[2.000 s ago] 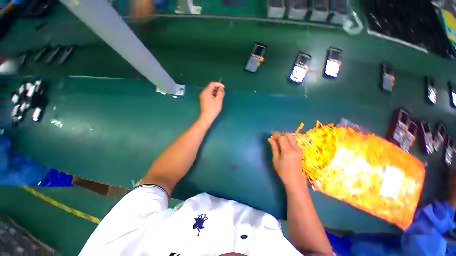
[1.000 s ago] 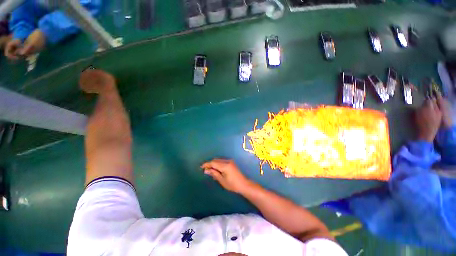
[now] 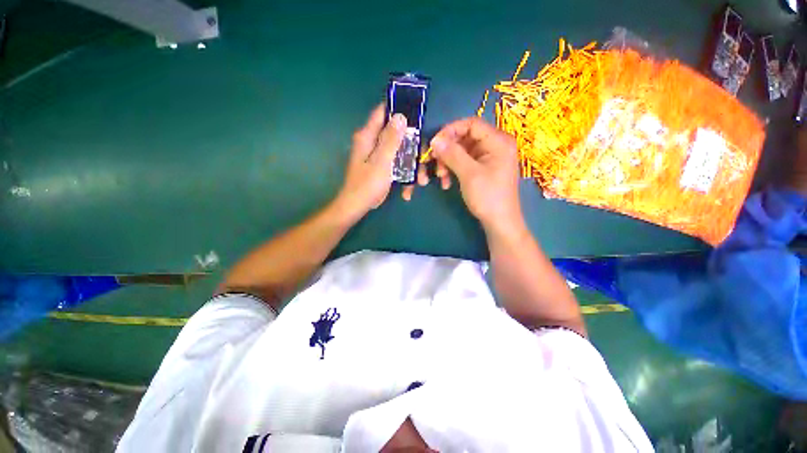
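My left hand [image 3: 372, 164] holds a part-built handset [image 3: 408, 106] upright in front of me, screen end away from me, thumb on its face and fingers beneath. My right hand [image 3: 478, 164] pinches an orange strip [image 3: 427, 155] at the right edge of the handset's keypad half. Whether the strip touches the handset cannot be told. The clear parts bag [image 3: 655, 142], orange from its contents, lies to the right, its open end towards my right hand. Loose orange strips [image 3: 553, 97] spill from that end.
Grouped handsets [image 3: 733, 57] lie beyond the bag at the upper right. A grey metal post [image 3: 159, 13] with a bracket stands at the upper left. A person's blue sleeve [image 3: 726, 292] is at the right, close to the bag. The green bench top [image 3: 177, 159] runs across.
My left hand has come back from the far left and now holds a handset. My right hand has risen to meet it with a strip. The view has shifted down to the bench.
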